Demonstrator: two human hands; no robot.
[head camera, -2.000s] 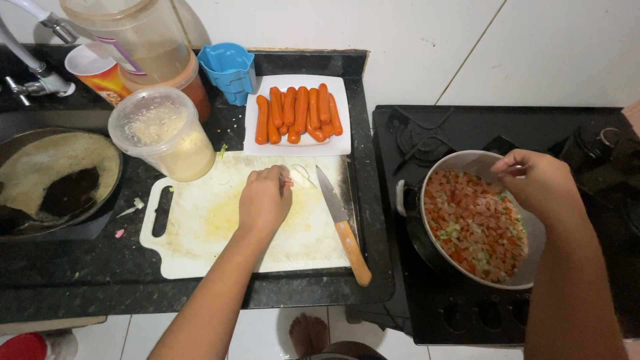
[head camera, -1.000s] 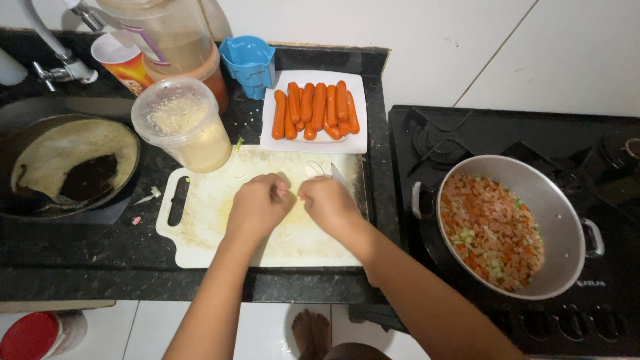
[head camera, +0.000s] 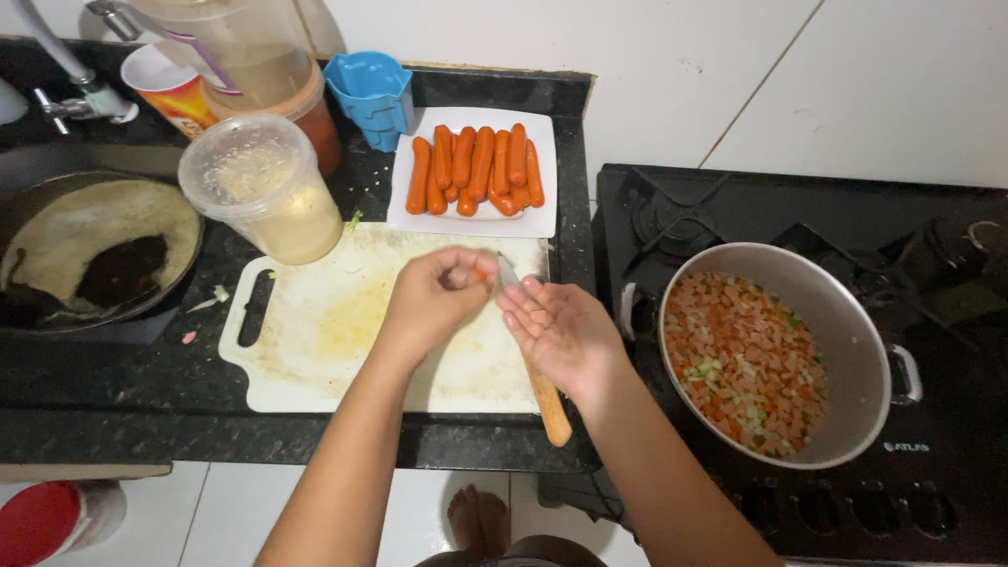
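Note:
Above the white cutting board (head camera: 315, 370), my left hand (head camera: 445, 295) has its fingers curled around a small orange and pale piece of food. My right hand (head camera: 555, 327) is turned palm up beside it, fingers spread, with small sausage-coloured bits on the fingers. A knife (head camera: 551, 402) with a wooden handle lies on the board's right side, its middle hidden by my right hand. Behind the board, several whole sausages (head camera: 481, 165) lie on a white square plate (head camera: 472, 227). At the right, a metal pot (head camera: 858, 354) holds chopped sausage and vegetables (head camera: 748, 362).
A plastic tub (head camera: 264, 189) with pale contents overlaps the board's back left corner. Behind it stand a blue cup (head camera: 370, 94), a patterned cup (head camera: 169, 90) and a large clear container (head camera: 244, 47). A pan (head camera: 102, 244) with liquid sits at the left; the pot is on the black stove (head camera: 630, 205).
My right hand was over the pot two seconds ago, then came to the board beside my left hand. It has since turned palm up with its fingers spread.

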